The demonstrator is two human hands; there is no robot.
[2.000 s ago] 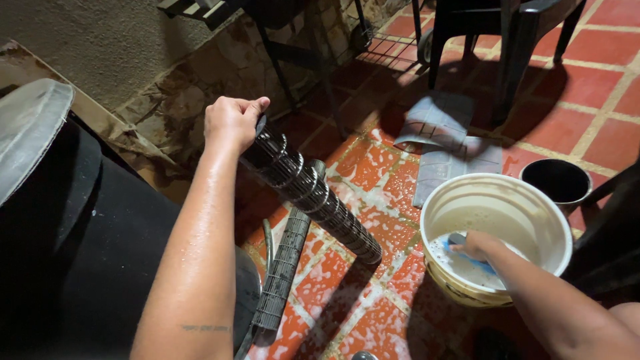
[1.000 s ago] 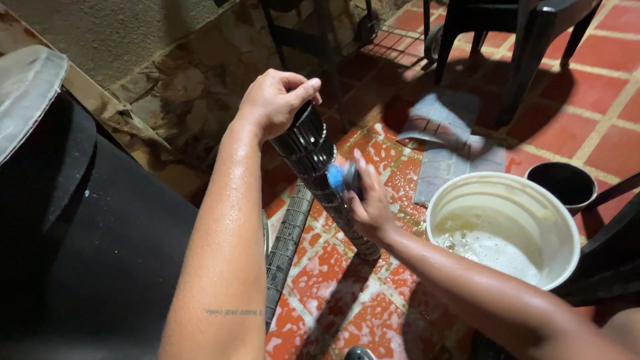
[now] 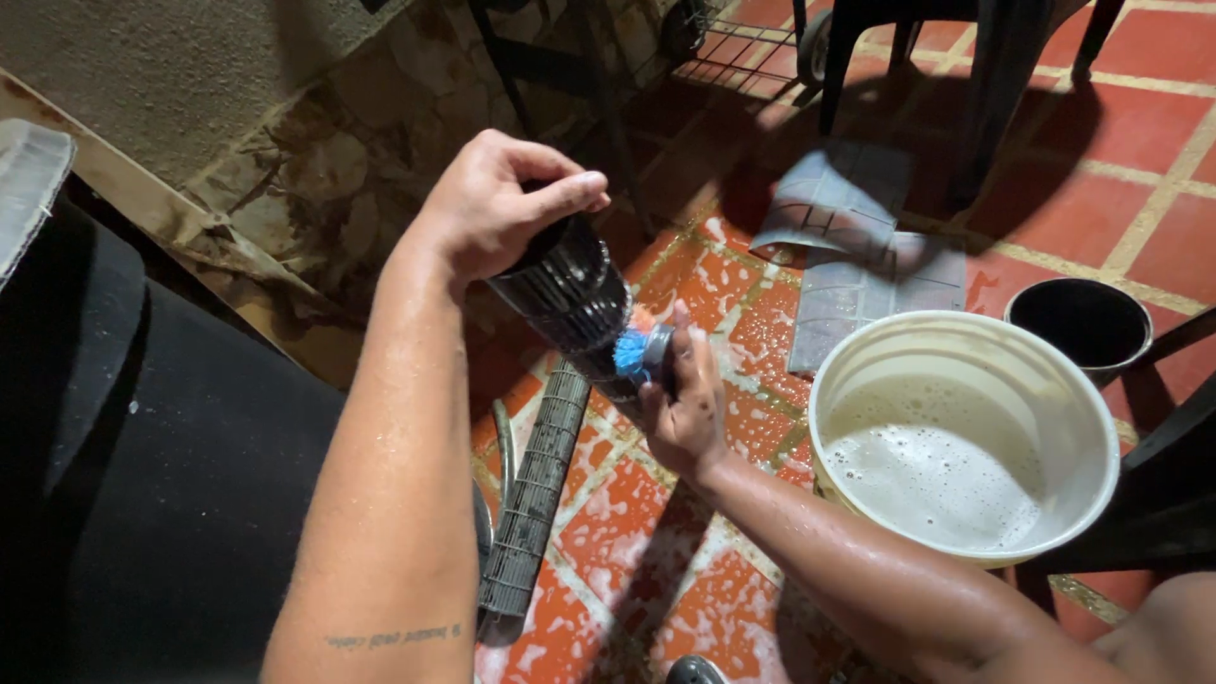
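My left hand (image 3: pixel 513 204) grips the upper end of a black slatted cylindrical blower wheel (image 3: pixel 570 294), which leans at a slant with its lower part hidden behind my right hand. My right hand (image 3: pixel 689 399) holds a scrub brush (image 3: pixel 641 351) with blue and orange bristles against the wheel's side. A second slatted cylinder (image 3: pixel 540 484), dusty grey, lies on the soapy tiles below. To the right stands a white plastic bucket (image 3: pixel 964 328) of cloudy, foamy water.
Mesh filter panels (image 3: pixel 836 285) lie on the red tile floor. A dark round pot (image 3: pixel 1078 323) is behind the bucket. A large black bin (image 3: pixel 171 456) fills the left side. Black chair legs (image 3: pixel 988 104) and a wheeled wire cart (image 3: pixel 741 47) stand farther back.
Two seconds ago my right hand was inside the bucket with the brush; it has moved left, and the brush is now against the wheel. My left hand has stayed on the wheel's upper end.
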